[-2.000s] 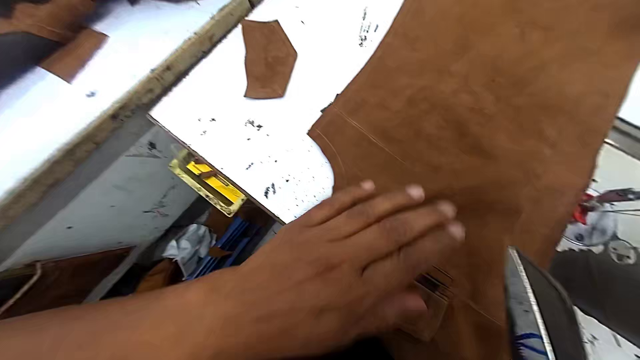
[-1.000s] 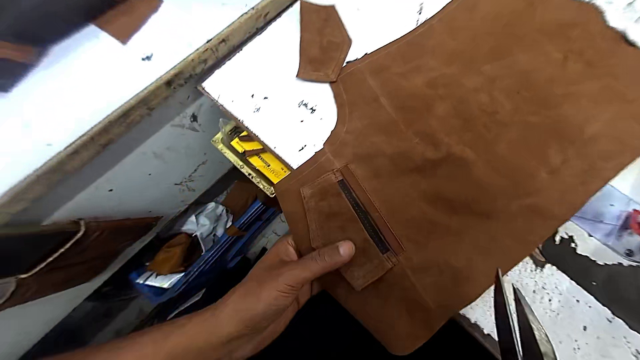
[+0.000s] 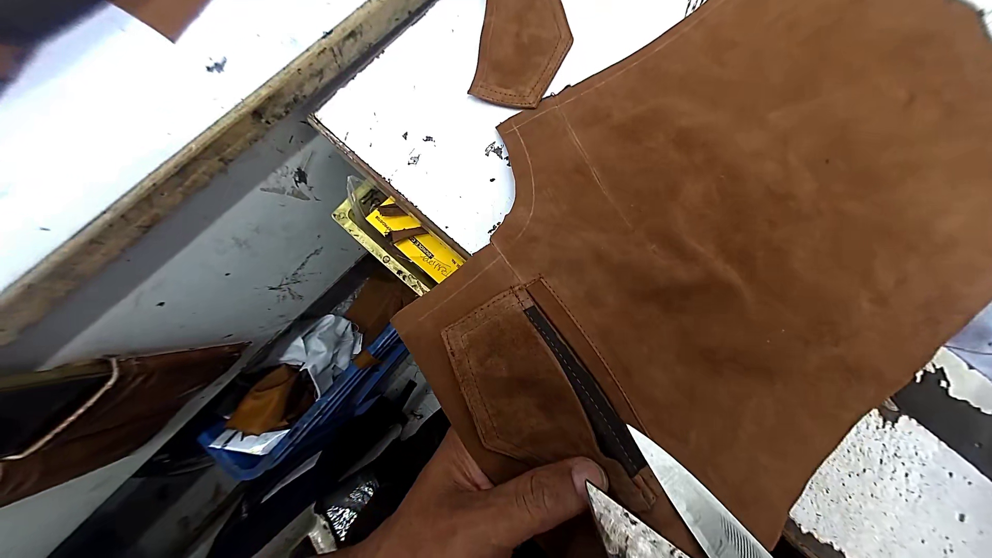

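Observation:
My left hand (image 3: pixel 508 496) grips the lower edge of a large brown suede leather panel (image 3: pixel 736 201), thumb on top and fingers underneath. Stitched to the panel is a pocket patch (image 3: pixel 519 380) with a dark strip (image 3: pixel 581 387) along its right side. Two pointed scissor blades (image 3: pixel 697 496) come in from the bottom edge, spread apart, one tip at the dark strip's lower end and the other by my thumb. Their handles and my right hand are out of frame. A smaller stitched leather piece (image 3: pixel 523 50) lies on the white tabletop above.
A worn white tabletop (image 3: pixel 418 132) ends above a yellow box (image 3: pixel 418 240). Another table's edge (image 3: pixel 178 147) runs diagonally at left. Below stands a blue crate (image 3: pixel 240 461) with cloth and leather scraps. At lower right is a speckled white surface (image 3: pixel 899 488).
My left hand lay flat over the leather two seconds ago; it then took hold of the panel's lower edge. The scissor blades have moved from the lower right to the pocket patch.

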